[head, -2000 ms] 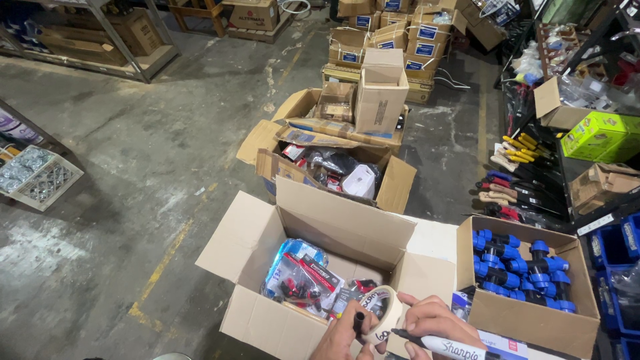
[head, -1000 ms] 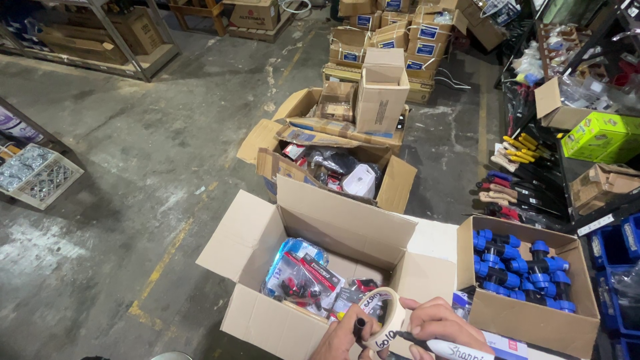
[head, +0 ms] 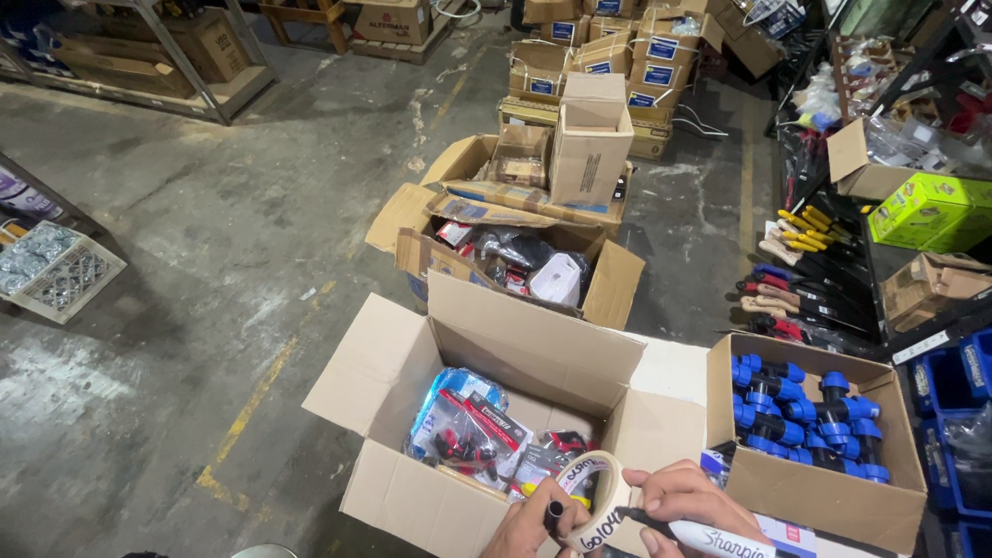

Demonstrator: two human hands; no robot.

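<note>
My left hand (head: 535, 521) grips a roll of masking tape (head: 616, 496) by its lower left rim, with a black marker cap (head: 553, 514) also between the fingers. In my right hand (head: 682, 496) is a white Sharpie marker (head: 717, 538), its black tip touching the tape's outer face, which bears handwritten characters. Right-hand fingers also touch the roll's edge. Just behind the hands stands an open cardboard box (head: 387, 372) holding blister-packed goods (head: 484, 434) with red and black parts and a blue plastic-wrapped pack (head: 442, 403).
Right of the hands, a cardboard box (head: 821, 496) holds blue and black pipe fittings (head: 833, 418). Beyond the open box stand another filled carton (head: 612, 287) and stacked cartons (head: 659, 74). Handled tools (head: 806, 302) and blue bins (head: 961, 434) line the right-hand shelving. A crate (head: 70, 287) sits left.
More handwritten characters show on the tape's outer face. The marker has shifted slightly along it, and the roll is turned a little in my hands.
</note>
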